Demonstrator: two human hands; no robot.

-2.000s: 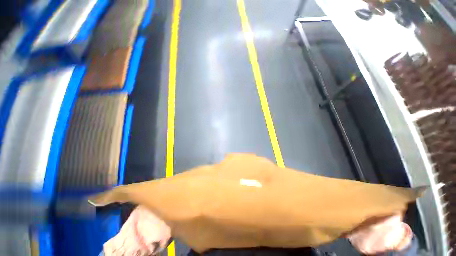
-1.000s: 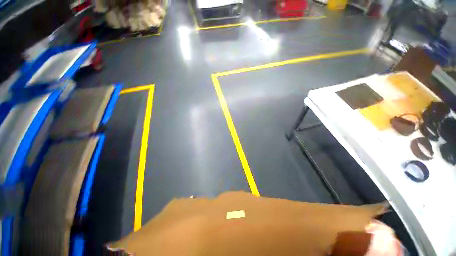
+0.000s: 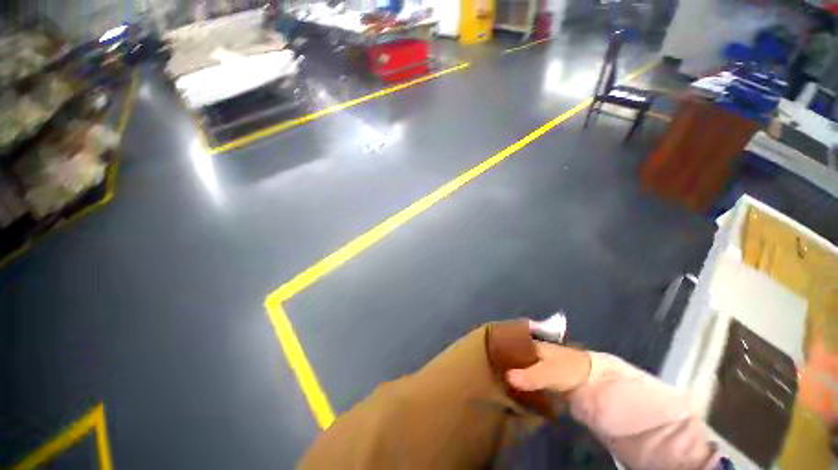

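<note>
A tan-brown soft leather bag piece (image 3: pixel 413 418) is at the bottom centre, cut off by the lower edge. A darker brown strip or flap (image 3: pixel 511 356) shows at its upper right corner. My right hand (image 3: pixel 551 369) grips the piece at this corner, thumb over the dark brown part. A small shiny whitish thing (image 3: pixel 551 326) shows just beyond my fingers; it is too blurred to name. My left hand is out of the picture.
A white-edged table (image 3: pixel 691 341) with dark and yellow-brown pieces stands close on the right. Beyond are a reddish-brown panel (image 3: pixel 700 151), a dark chair (image 3: pixel 620 96), a red bin (image 3: pixel 400 61) and a white-covered cart (image 3: pixel 234 78). Yellow lines (image 3: pixel 404 217) mark the grey floor.
The view has moved forward and turned right; the blue racks are gone from the left. The piece now extends from bottom centre to my right hand, which shows more fully. My left hand has left view.
</note>
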